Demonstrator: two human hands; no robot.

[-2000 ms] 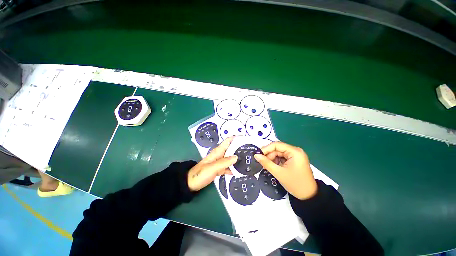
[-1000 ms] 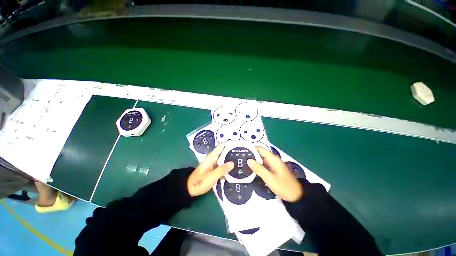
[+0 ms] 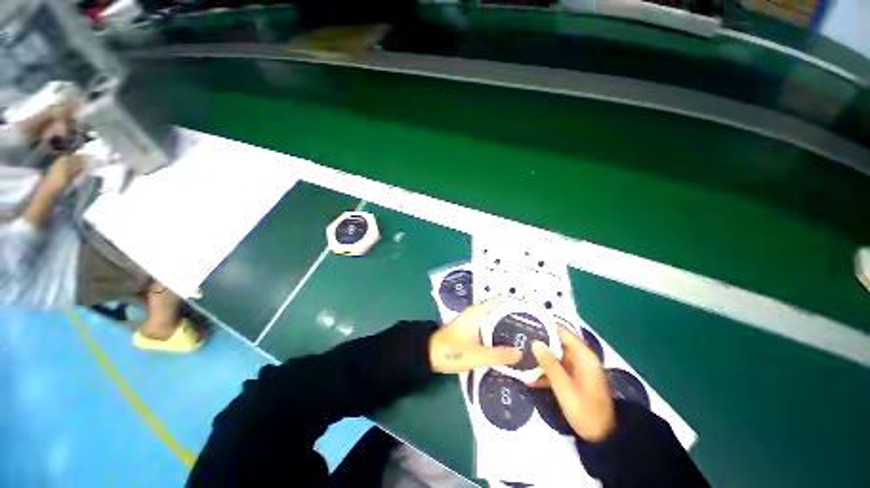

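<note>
A white housing (image 3: 493, 334) with a black disc sticker (image 3: 516, 332) on its face is held between both hands above the label sheets. My left hand (image 3: 469, 345) grips its left side, with the thumb on the disc. My right hand (image 3: 578, 383) grips its right side, with the thumb also on the disc. Under the hands lie overlapping white label sheets (image 3: 523, 454) with black discs, and emptied backing (image 3: 520, 259) with outlined circles and dark dots. Another labelled housing (image 3: 353, 233) lies face up on the green bench at left.
Beyond the whitish rail (image 3: 658, 278) runs the green conveyor belt (image 3: 458, 143). A white housing (image 3: 863, 267) is cut off at the right edge. Large white paper sheets (image 3: 205, 195) and a grey device (image 3: 129, 124) are at left. A seated person (image 3: 72, 238) is at far left.
The view has swung left, showing more of the person. The sticker lies on the held housing's face now, and both thumbs have moved closer together on it. The housing on the belt has moved leftward earlier.
</note>
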